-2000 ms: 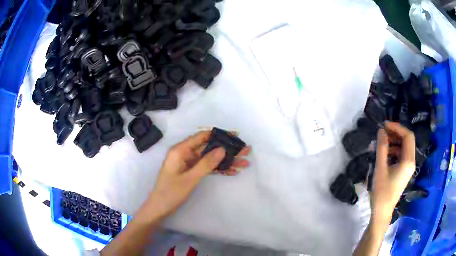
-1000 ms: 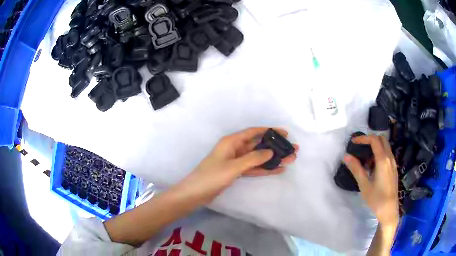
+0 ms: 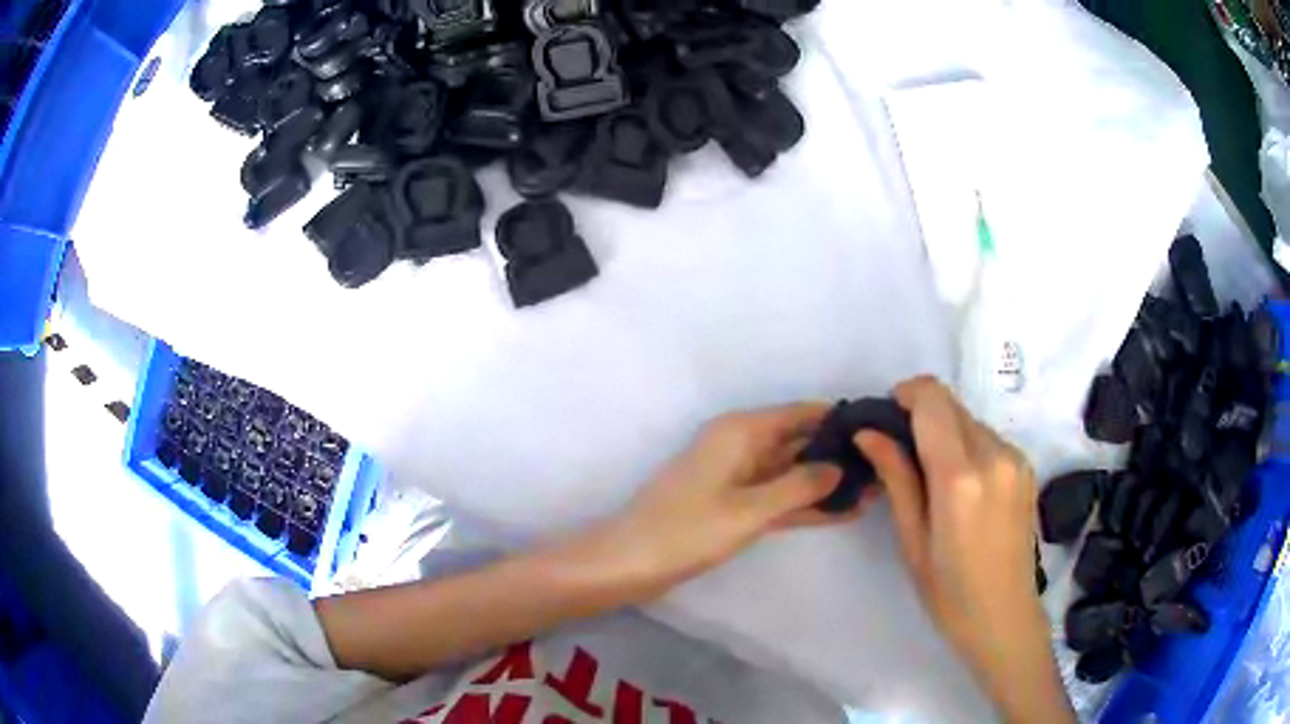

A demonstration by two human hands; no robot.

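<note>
My left hand (image 3: 757,474) holds a black plastic housing part (image 3: 846,456) low in the middle of the view. My right hand (image 3: 945,488) grips black plastic at the same spot, from the right. The pieces touch, and the fingers hide where one ends and the other begins. Both hands are bare and above the white cloth (image 3: 679,311). A large pile of black housing parts (image 3: 580,71) lies at the upper left. One housing part (image 3: 543,252) lies at its near edge. A white glue bottle (image 3: 1007,340) with a green tip lies right of centre, beyond my right hand.
Loose black parts (image 3: 1181,424) are heaped at the right by a blue bin (image 3: 1263,566). A smaller blue tray (image 3: 227,521) with rows of small dark parts is at the lower left. A large blue crate (image 3: 36,212) rim runs along the left. A white pad (image 3: 941,142) lies near the bottle tip.
My right hand has moved left from the right heap with a black part and meets my left hand. My left hand has moved right. The view has shifted, so the pile appears further right.
</note>
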